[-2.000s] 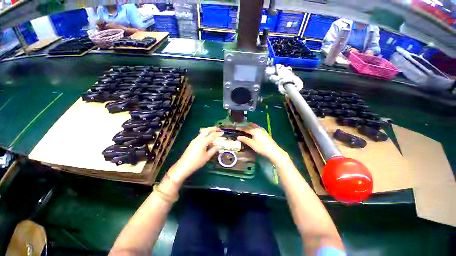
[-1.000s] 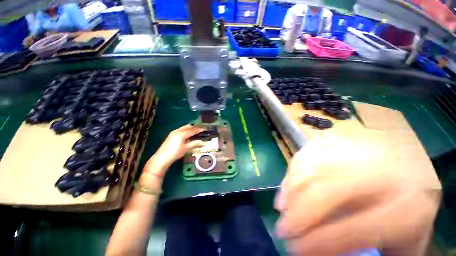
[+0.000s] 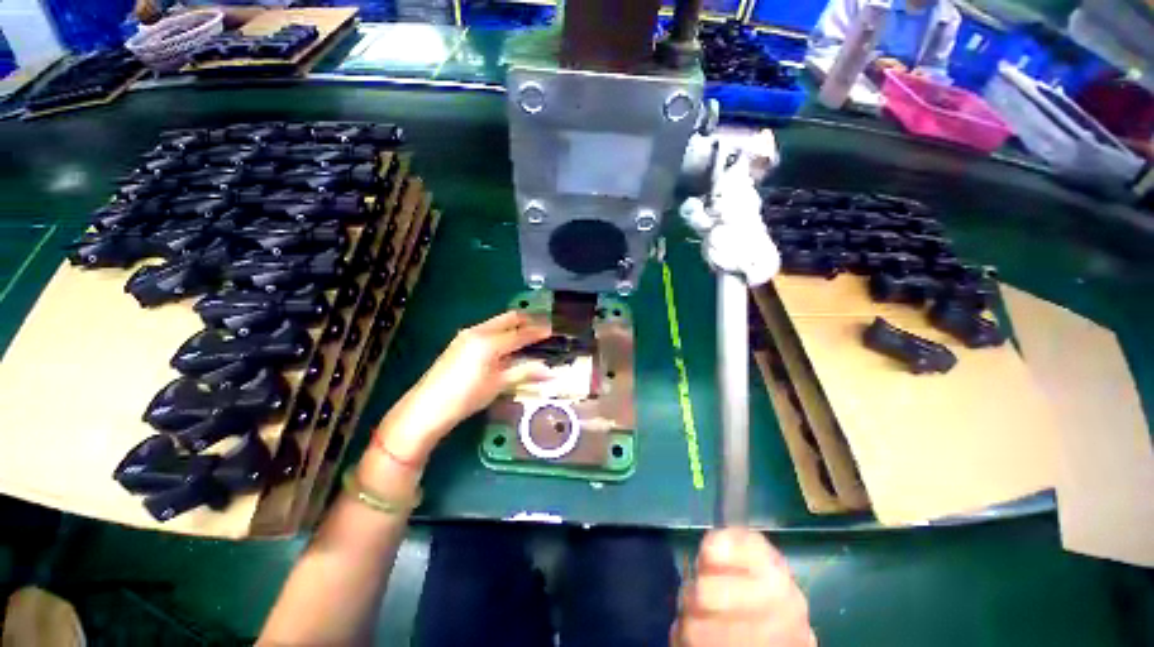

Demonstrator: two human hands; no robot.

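Note:
The arbor press head stands before me, its dark ram down at a black moulded part in the cream fixture. My left hand has its fingers on the black part at its left side and partly hides it. My right hand is closed around the lower end of the press lever, near the bottom edge. The red knob is hidden in or under it. A white ring lies at the front of the press base.
Stacks of black parts on cardboard stand at left and right. A loose cardboard sheet lies far right. White wrapping covers the lever pivot. Behind are a blue bin, a pink basket and a person.
My right hand left the fixture, took the lever end and swung it down and inward. The ram is lower, at the part. My left hand stayed at the fixture. The view has shifted.

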